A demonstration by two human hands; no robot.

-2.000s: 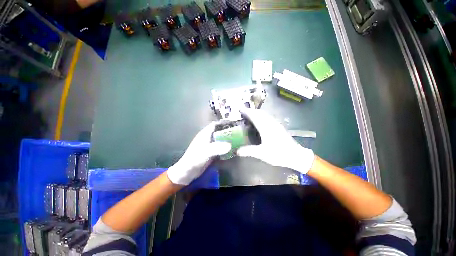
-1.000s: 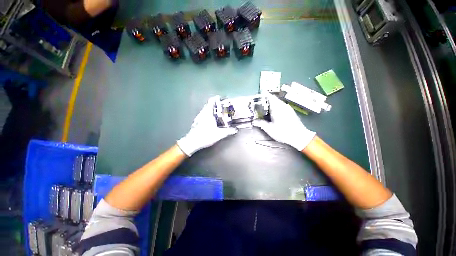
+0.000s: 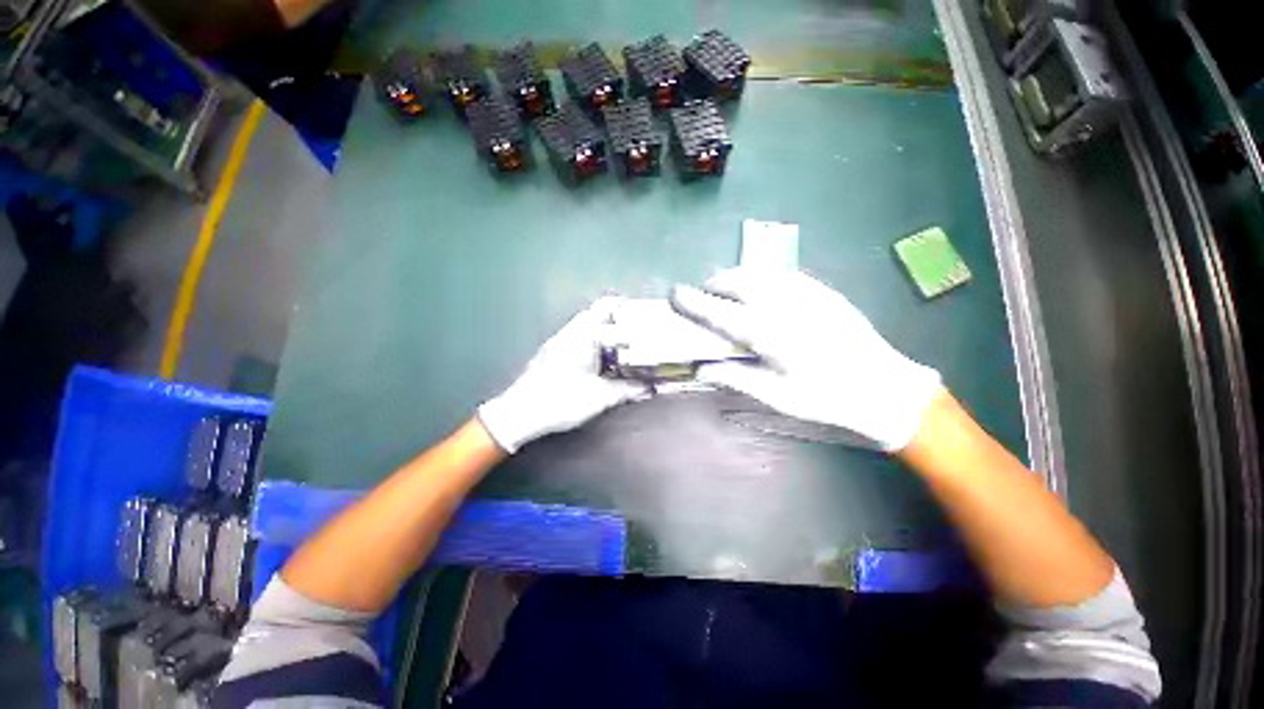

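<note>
My left hand (image 3: 562, 381), in a white glove, grips the left end of the silver-white metal frame (image 3: 672, 371) just above the bench mat. My right hand (image 3: 818, 353), also gloved, lies over the right part of a white cover plate (image 3: 659, 330), which sits on top of the frame. The fingers hide the plate's right end and most of the frame's inside. A pale square (image 3: 769, 245) lies flat just beyond my right hand. A green square (image 3: 932, 262) lies flat on the mat farther right.
Finned black modules (image 3: 571, 133) stand in two rows at the far side. A blue tote (image 3: 104, 402) with boxed units (image 3: 178, 549) is at lower left. A metal rail (image 3: 1009, 263) and a conveyor with grey metal bodies (image 3: 1070, 90) run along the right. Part of a person shows at top left.
The green-faced part went from my hands, which then took hold of the frame. The cover plate has moved from the mat at right onto the frame, under my right hand. The view has shifted slightly.
</note>
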